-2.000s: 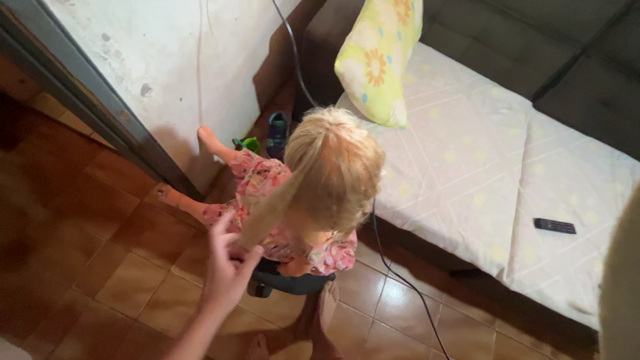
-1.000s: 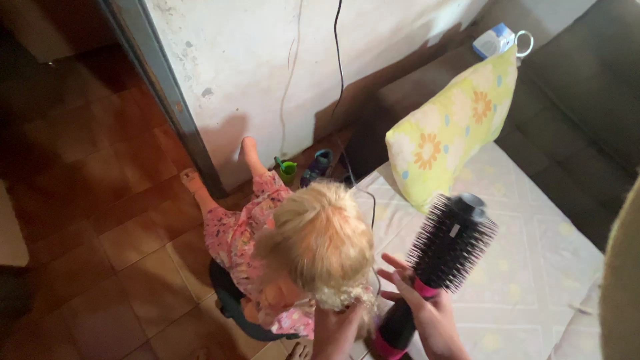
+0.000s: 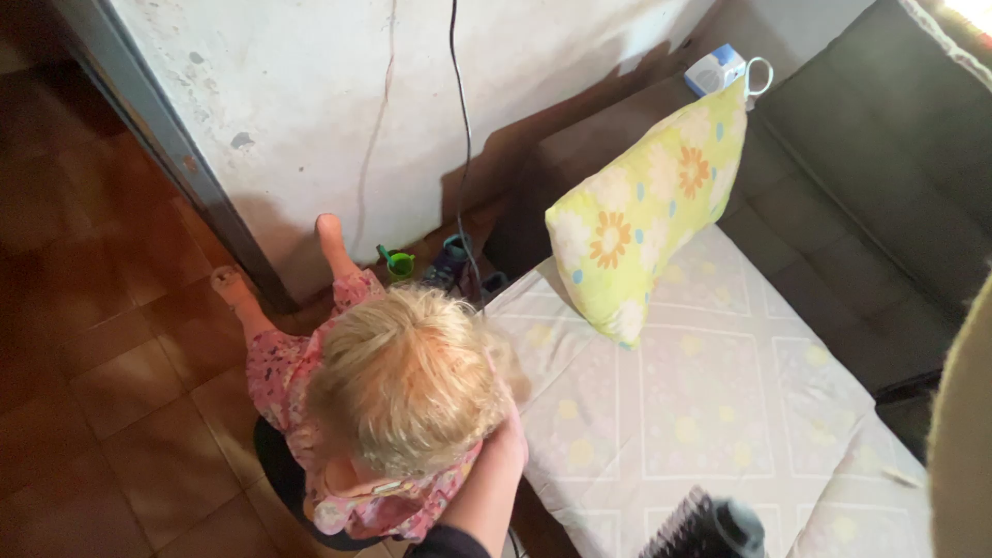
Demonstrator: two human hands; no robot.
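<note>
A seated person in pink floral clothes (image 3: 271, 380) has blonde hair (image 3: 411, 372), seen from above. My left hand (image 3: 508, 438) lies against the right side of this head, near a loose, blurred lock of hair (image 3: 508, 360). The head and hair hide most of its fingers, so its grip cannot be made out. At the bottom edge, right of centre, a round hot-air styling brush (image 3: 725, 531) with dark bristles shows only its upper end. My right hand is out of the frame.
A yellow flowered pillow (image 3: 651, 209) stands on a mattress with a patterned sheet (image 3: 697, 403). A black cord (image 3: 465, 132) hangs by the wall. Near it are a green cup (image 3: 401, 265) and a shoe (image 3: 449, 260). A dark seat (image 3: 279, 473) supports the person.
The brush has moved down to the bottom edge, and my right hand, around its handle a second ago, has left the view. My left hand is now higher beside the head.
</note>
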